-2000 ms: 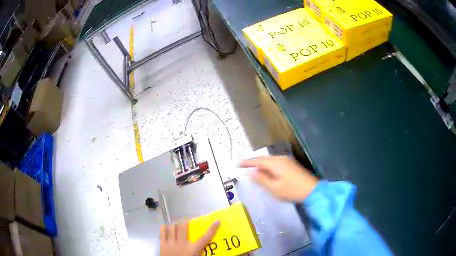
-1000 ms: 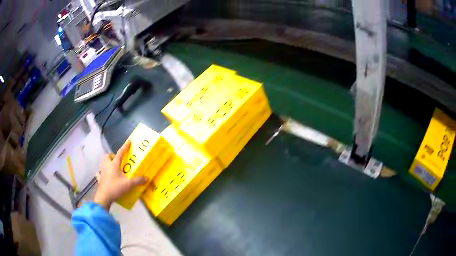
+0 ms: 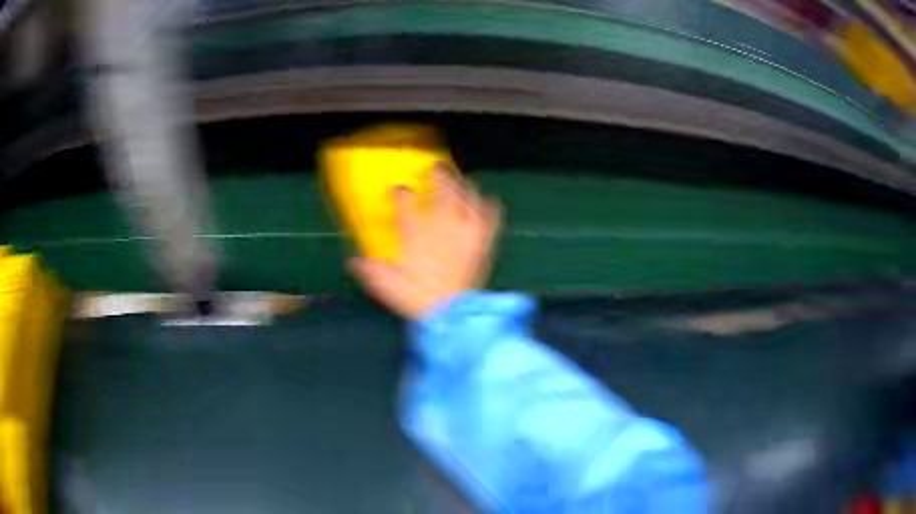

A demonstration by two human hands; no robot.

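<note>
A yellow box (image 3: 370, 186) is over the green conveyor belt in the middle of the view, blurred. My right hand (image 3: 437, 241), in a blue sleeve, is on the box with its fingers spread over the top face and right side. The grip underneath is hidden. The lettering cannot be read. My left hand is not in view. Part of the yellow box stack (image 3: 25, 371) shows at the left edge on the dark bench (image 3: 251, 422).
The green conveyor belt (image 3: 643, 236) runs across behind the bench. A white upright post (image 3: 151, 151) stands at the bench edge on the left. Another yellow object (image 3: 876, 68) is blurred at the upper right.
The view has swung right along the conveyor. My left hand, earlier on a box at the stack, is out of view. My right hand has come onto a box at the belt.
</note>
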